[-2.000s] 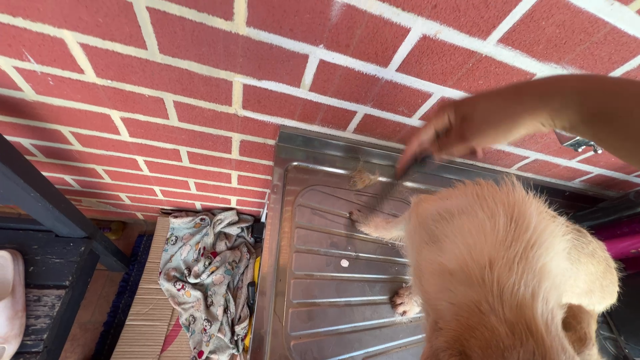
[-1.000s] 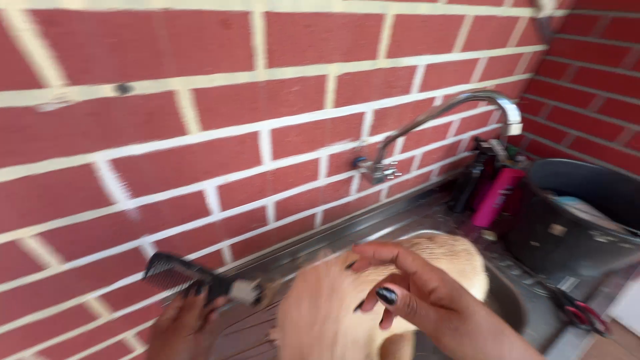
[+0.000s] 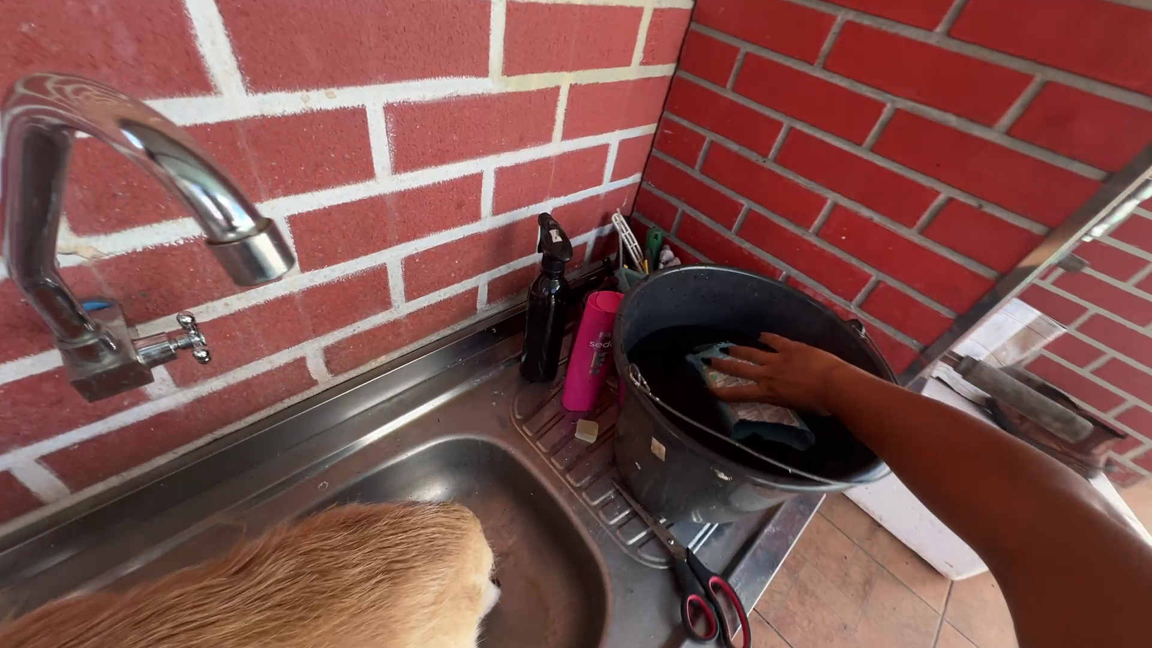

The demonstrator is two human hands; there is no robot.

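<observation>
My right hand (image 3: 774, 373) reaches from the right into a black bucket (image 3: 670, 477), its spread fingers over a wet, greyish-blue cloth or packet (image 3: 765, 418) inside; whether they grip it cannot be told. Tan fur of an animal (image 3: 360, 576) fills the lower left, partly over the steel sink basin (image 3: 540, 549). Scissors (image 3: 688, 576) with black and red handles lie beside the bucket on the ribbed drainboard. My left hand is out of view.
A black spray bottle (image 3: 544, 310) and a pink bottle (image 3: 592, 355) stand left of the bucket by the brick wall. A chrome faucet (image 3: 153, 162) juts out at the left. A small pale piece (image 3: 586, 431) lies on the drainboard.
The view has swung right to the bucket. One second ago a hand held a black comb or brush near the animal; it is out of view now. My right hand is now in the bucket.
</observation>
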